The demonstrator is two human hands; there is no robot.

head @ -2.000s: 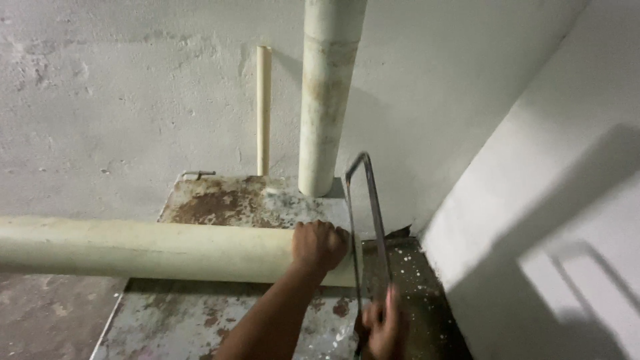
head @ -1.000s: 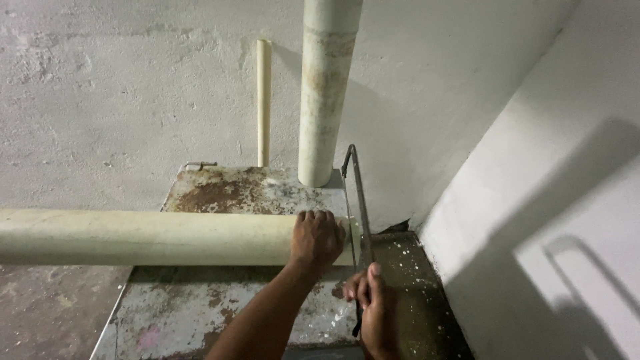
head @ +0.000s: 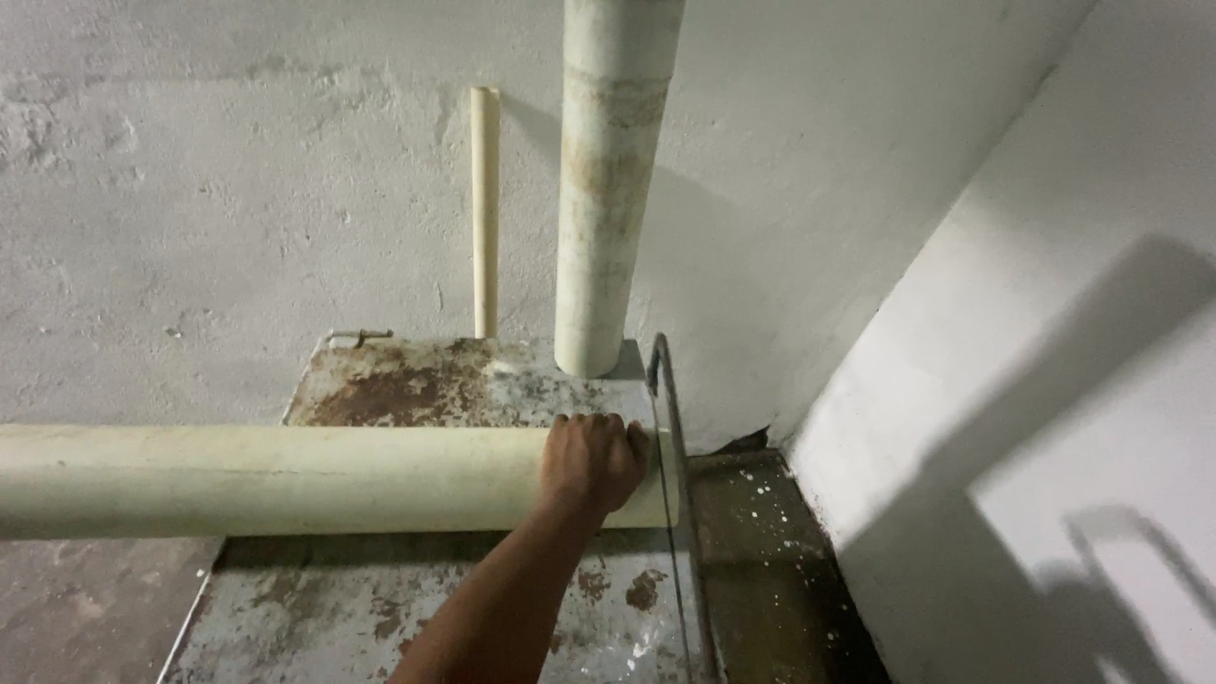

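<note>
A thick cream plastic pipe point(head: 313, 480) lies across a worn, rust-stained metal tabletop point(head: 285, 608), its right end at the table's right side. My left hand point(head: 591, 461) presses down on the pipe close to that end, fingers curled over the top. Just right of the hand, the blade of a hacksaw point(head: 686, 503) crosses the pipe near its end. The saw's frame runs down past the bottom edge of the picture, so its handle is hidden. My right hand is out of view.
A wide plastic pipe point(head: 608, 209) stands upright at the table's back edge. A thin cream pipe point(head: 485, 214) leans on the rough wall behind. To the right, a dark, white-speckled floor strip point(head: 760, 551) meets a white side wall point(head: 1073, 427).
The hacksaw has moved down toward the bottom edge, and my right hand, seen on its handle before, has left the picture. My left hand remains on the pipe.
</note>
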